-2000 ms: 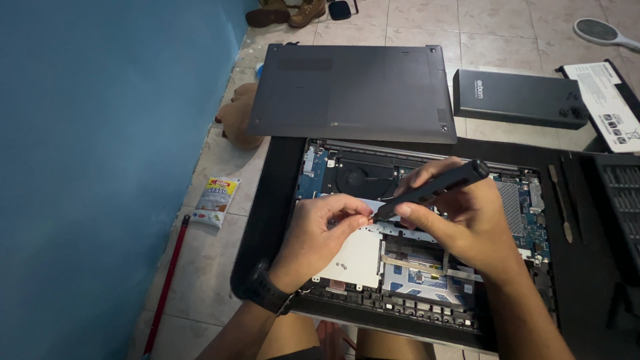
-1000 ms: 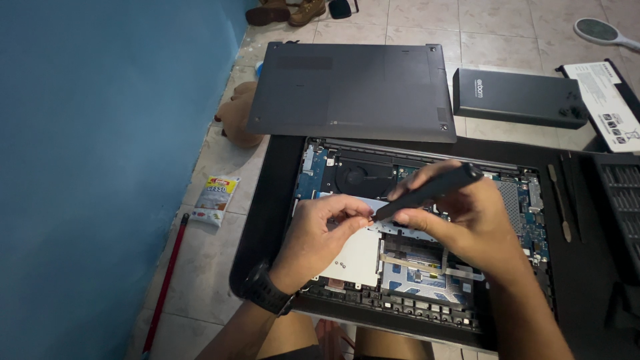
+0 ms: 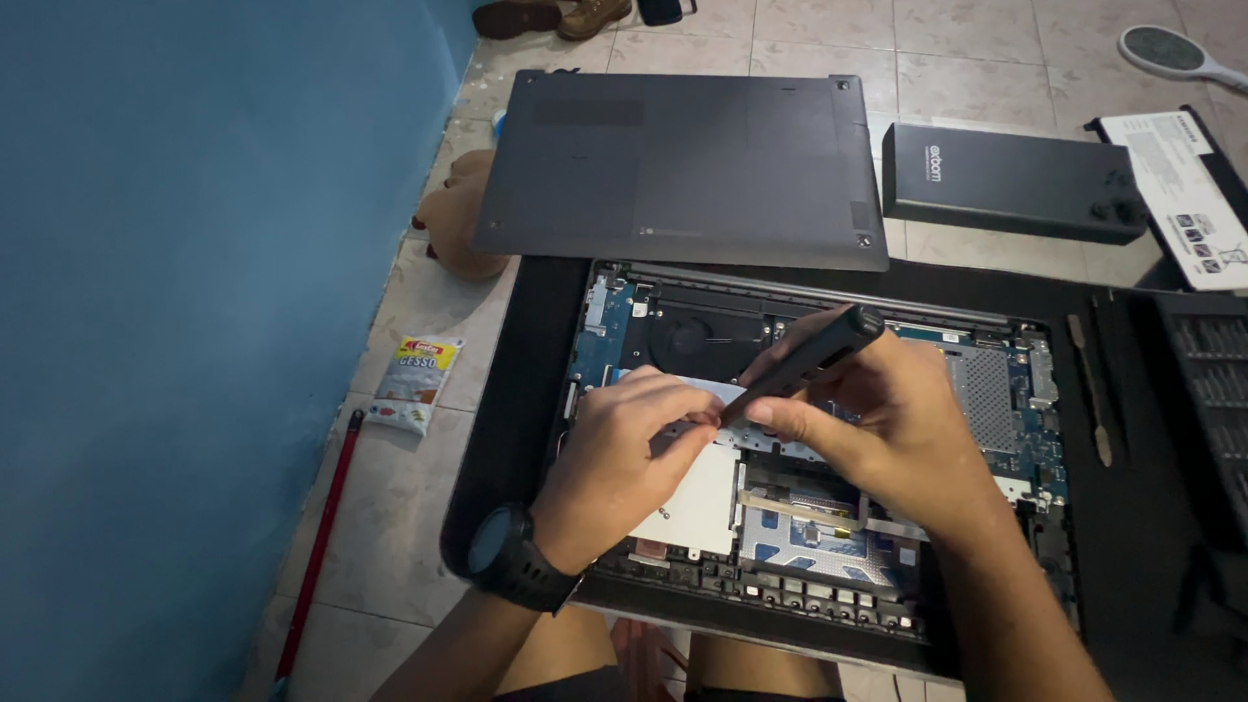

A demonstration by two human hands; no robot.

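Observation:
An opened laptop chassis (image 3: 829, 585) lies in front of me, its fan (image 3: 684, 336), circuit boards and touchpad underside (image 3: 814, 536) exposed. My right hand (image 3: 868, 419) grips a black pen-shaped electric screwdriver (image 3: 809, 356), tilted, with its lower end at the metal bracket across the chassis middle. My left hand (image 3: 634, 448), with a black watch on the wrist, has thumb and forefinger pinched together at the screwdriver's tip; whatever is between them is hidden. Below that hand is a pale metal plate (image 3: 697, 507) with tiny screws on it.
The laptop's grey bottom cover (image 3: 692, 175) lies beyond the chassis. To its right are a black box (image 3: 1014, 185) and a laptop battery (image 3: 1175, 195). A metal spudger (image 3: 1090, 390) and a bit case (image 3: 1209, 390) sit at the right on the black table (image 3: 487, 458).
The top of the screwdriver has shifted slightly left and become more tilted in my right hand. My left hand stays at the tip.

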